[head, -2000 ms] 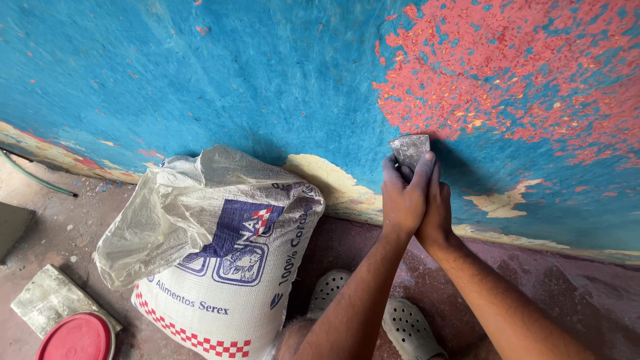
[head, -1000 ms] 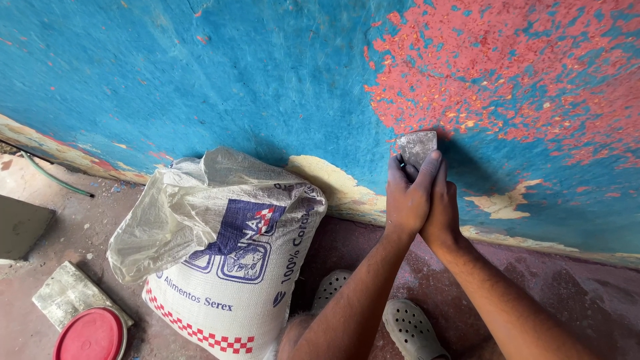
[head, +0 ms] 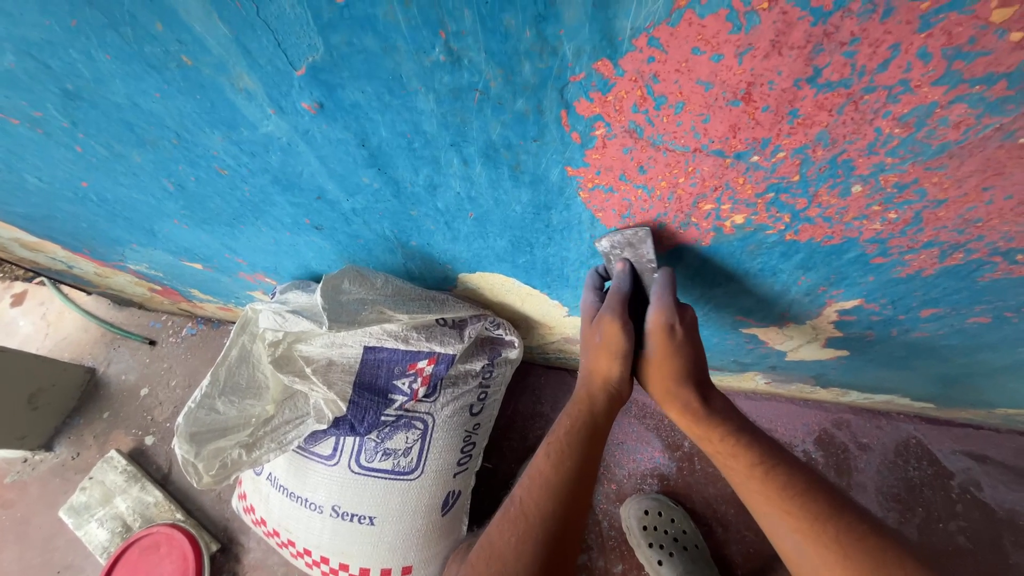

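Both my hands grip one metal putty knife [head: 628,246], its broad grey blade pointing up at the wall [head: 448,144]. The handle is mostly hidden between the palms. My left hand [head: 606,336] closes on its left side, with a finger lying on the blade. On the other side my right hand [head: 674,340] is wrapped round it, thumb upward. The blade's edge is at the lower border of a patch of red paint [head: 720,136] that shows through the blue paint. The fingertips look dusty.
A woven plastic sack [head: 368,448] leans on the wall at left. Beyond it are a grey block [head: 36,400], a dusty flat slab [head: 112,504], a red lid [head: 156,552] and a green hose [head: 96,320]. A clog [head: 668,536] is on the floor below my arms.
The blade now tilts up to the left, and my hands sit side by side around the tool instead of overlapping. Only one clog shows now, where two showed before.
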